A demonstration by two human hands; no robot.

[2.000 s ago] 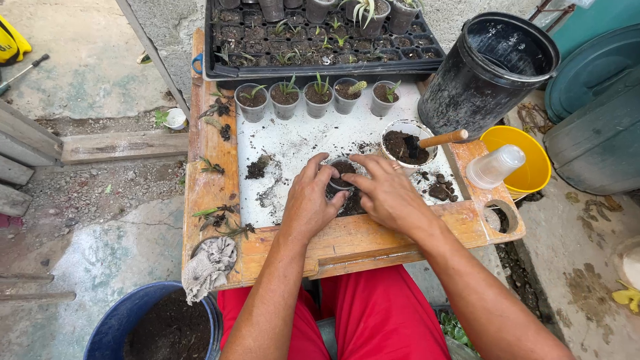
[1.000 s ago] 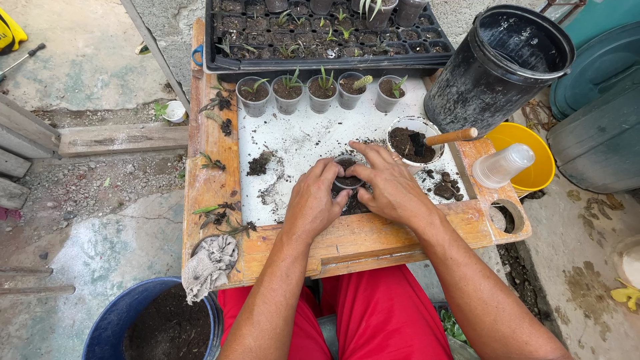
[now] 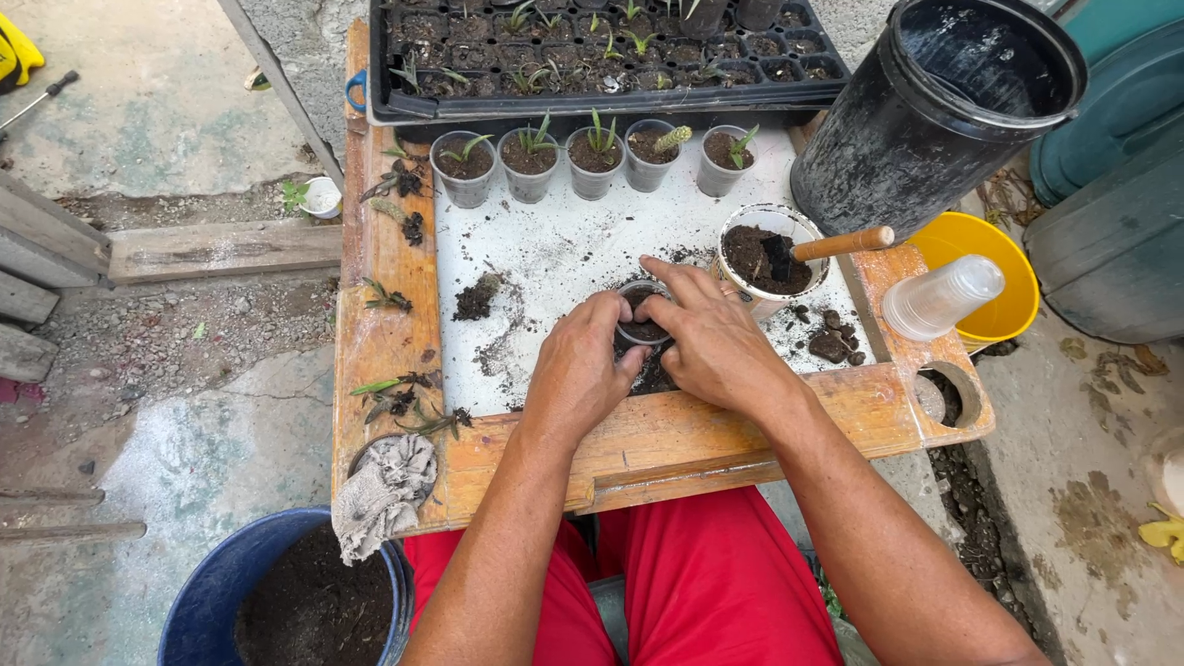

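Note:
A clear plastic cup of dark soil [image 3: 645,330] stands on the white board near its front edge. My left hand [image 3: 581,365] grips the cup's left side, its fingertips at the rim. My right hand [image 3: 708,338] is at the right side, with fingertips pressed on the soil inside the cup. Just beyond my right hand is a white tub of soil [image 3: 751,305], with a small wooden-handled trowel [image 3: 844,243] resting in it. Cups holding small succulent plants [image 3: 594,159] form a row at the back. Bare-root plantlets [image 3: 393,400] lie along the left wooden frame.
A black seedling tray [image 3: 601,97] spans the back. At right are a black bucket [image 3: 860,139], stacked clear cups [image 3: 939,298] and a yellow bucket [image 3: 1013,296]. A grey rag [image 3: 384,490] hangs at the front left corner, above a blue bucket of soil [image 3: 208,592].
Both hands stay at the same cup. The fingers of my right hand have shifted slightly over the soil, with the index finger now stretched out beyond the rim.

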